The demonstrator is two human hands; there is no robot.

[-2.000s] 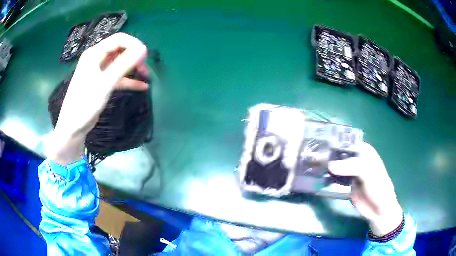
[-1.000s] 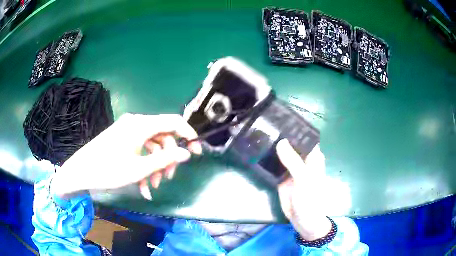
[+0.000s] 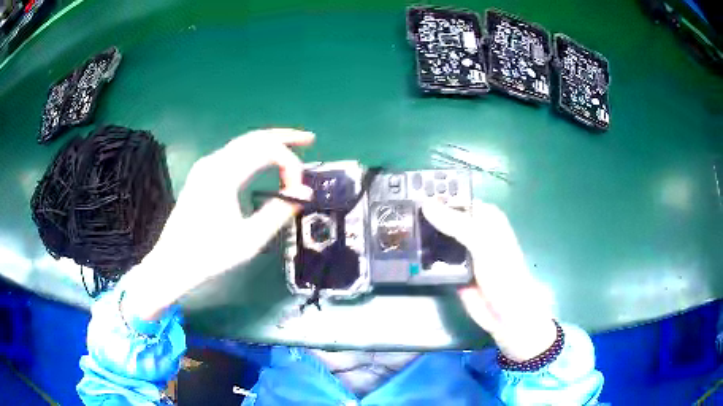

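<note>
An opened camera unit (image 3: pixel 394 270) lies spread in front of me. Its left half is dark inside with a pale rim and a light hexagonal ring. Its right half is a grey panel with a small screen, buttons and a green spot. My right hand (image 3: pixel 483 262) holds the panel half by its right side, thumb on its face. My left hand (image 3: pixel 238 198) pinches a thin black gasket (image 3: pixel 366 189) between thumb and forefinger at the unit's upper left. The gasket hangs loosely across the left half; how it lies on the rim is unclear.
A tangled black gasket pile (image 3: pixel 103 202) is at the left. Two board-side-up units (image 3: pixel 78 93) lie at upper left and three units (image 3: pixel 517 57) at upper right. Thin pale strips (image 3: pixel 476 162) lie beyond the unit. A dark box (image 3: pixel 210 379) is below the table edge.
My left hand went from above the pile to the unit, bringing a gasket. The unit moved left, tilted, then came level. The view shifted.
</note>
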